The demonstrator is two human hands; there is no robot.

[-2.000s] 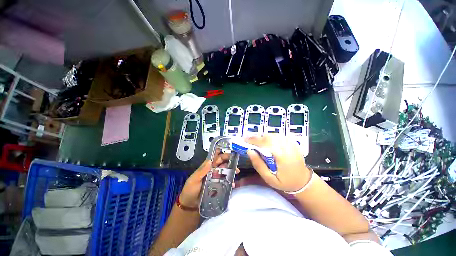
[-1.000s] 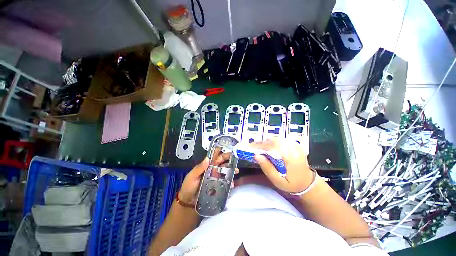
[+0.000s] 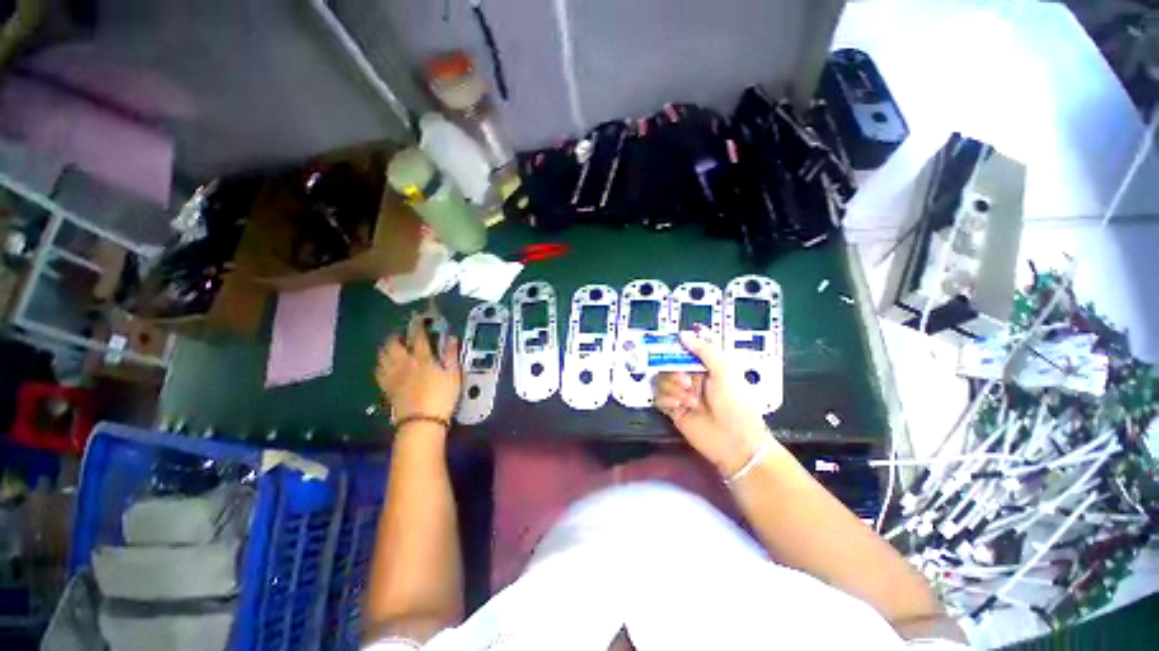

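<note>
Several silver-white faceplates [image 3: 589, 346] lie in a row on the dark green mat [image 3: 636, 244]. My left hand [image 3: 420, 379] is over one more faceplate [image 3: 436, 328] at the left end of the row. Its upper end shows above the fingers; the rest is hidden, and I cannot tell whether the fingers grip it. My right hand [image 3: 702, 397] holds a blue-and-white glue tube [image 3: 667, 354] above the right part of the row, partly covering the faceplates there.
Red-handled cutters [image 3: 544, 252], white tissue [image 3: 487, 275] and a green bottle [image 3: 436, 204] stand or lie behind the row. Black housings [image 3: 661, 178] line the wall. A brown box [image 3: 258, 254] and pink paper [image 3: 303, 333] are left, a blue crate [image 3: 299, 547] lower left, cabled circuit boards [image 3: 1017, 471] right.
The faceplate held by my left hand over my lap is now at the row's left end under that hand. My right hand with the tube has moved slightly up, away from my body.
</note>
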